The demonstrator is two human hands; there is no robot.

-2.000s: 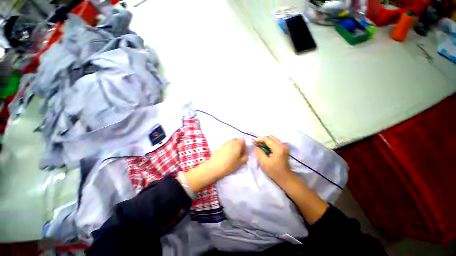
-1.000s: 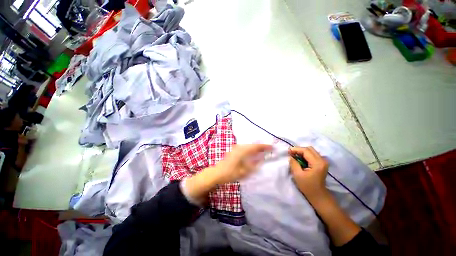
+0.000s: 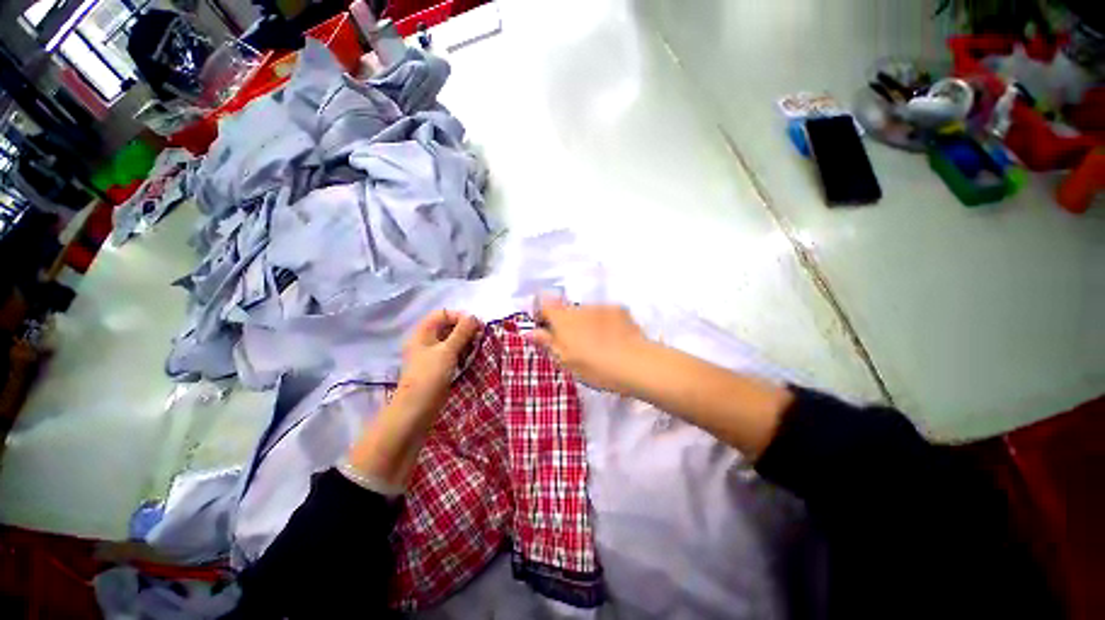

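The pale grey-lavender jacket (image 3: 679,484) lies spread at the table's front, inside up. Its red-and-white plaid lining (image 3: 545,448) shows in the middle, with a dark navy trim (image 3: 557,583) at its lower edge. My left hand (image 3: 439,351) pinches the cloth at the upper left edge of the plaid. My right hand (image 3: 584,342) grips the cloth at the plaid's upper right corner, a short gap away. The thread snips are not visible. The brand label is not visible.
A pile of grey garments (image 3: 351,206) stands at the left, with a red crate (image 3: 285,75) behind it. The pale table (image 3: 945,315) holds a black phone (image 3: 842,160), a small green box (image 3: 969,170) and an orange object (image 3: 1082,182) at the right.
My right hand has moved left from the navy piping to the plaid's top corner. My left hand has moved left and up to the plaid's edge. More plaid shows; the label is now hidden.
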